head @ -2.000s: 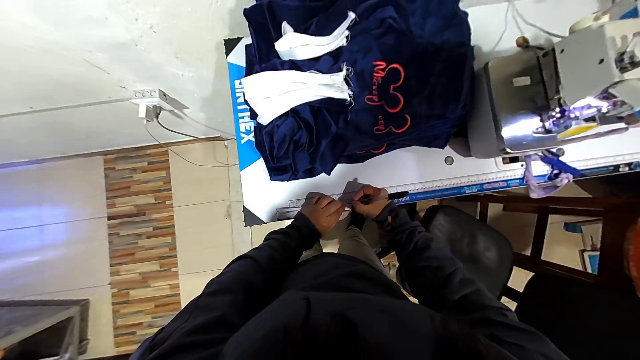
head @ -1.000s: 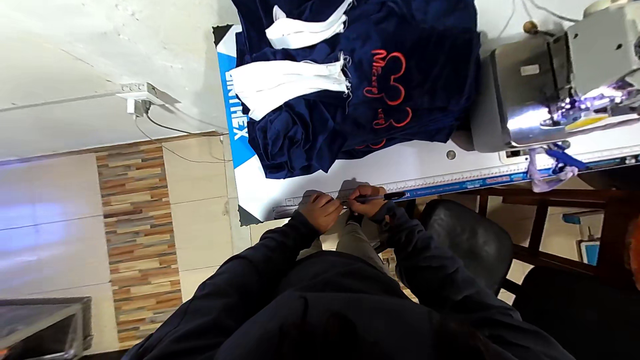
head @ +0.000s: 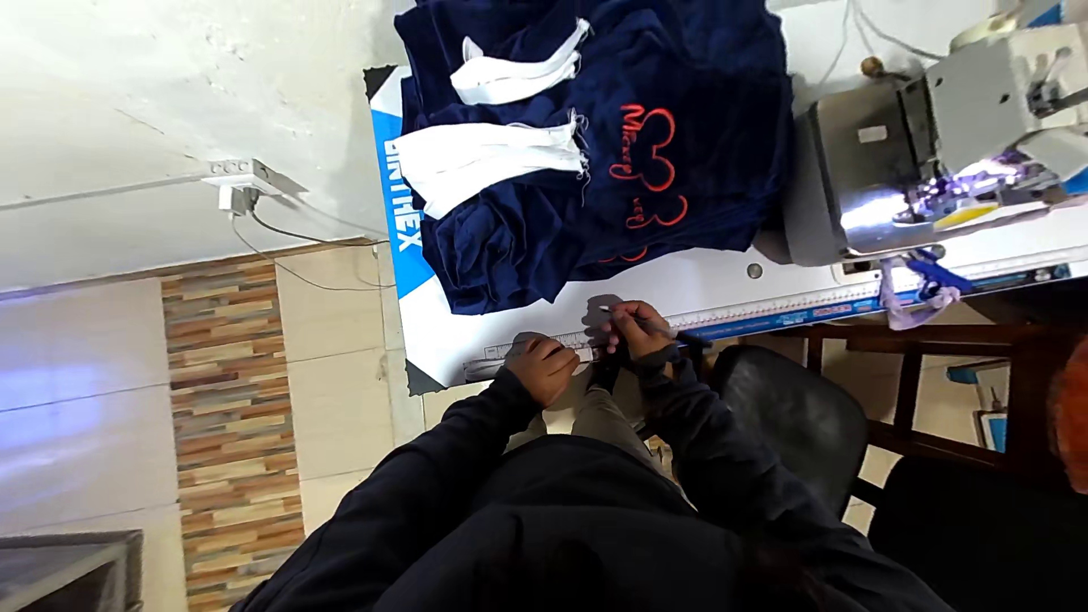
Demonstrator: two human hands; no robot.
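At the front edge of the white sewing table, my left hand [head: 544,370] rests over a small strip, with its fingertips on it; whether it grips the strip is unclear. To its right, my right hand [head: 639,330] holds a dark pen-like tool [head: 680,335] between thumb and fingers, its light tip pointing left. Under and beside my left hand lies a printed ruler scale [head: 501,349] on the tabletop. Beyond both hands is a pile of navy fabric [head: 705,161] with red embroidery, and two white fabric pieces [head: 489,161] lie on it.
A sewing machine [head: 858,170] with its lamp lit stands on the right of the table [head: 722,276]. Blue scissors or snips [head: 939,272] with a lilac cloth strip lie at its front. A black chair [head: 786,416] is below the table edge. A plug and cables [head: 238,197] are on the left wall.
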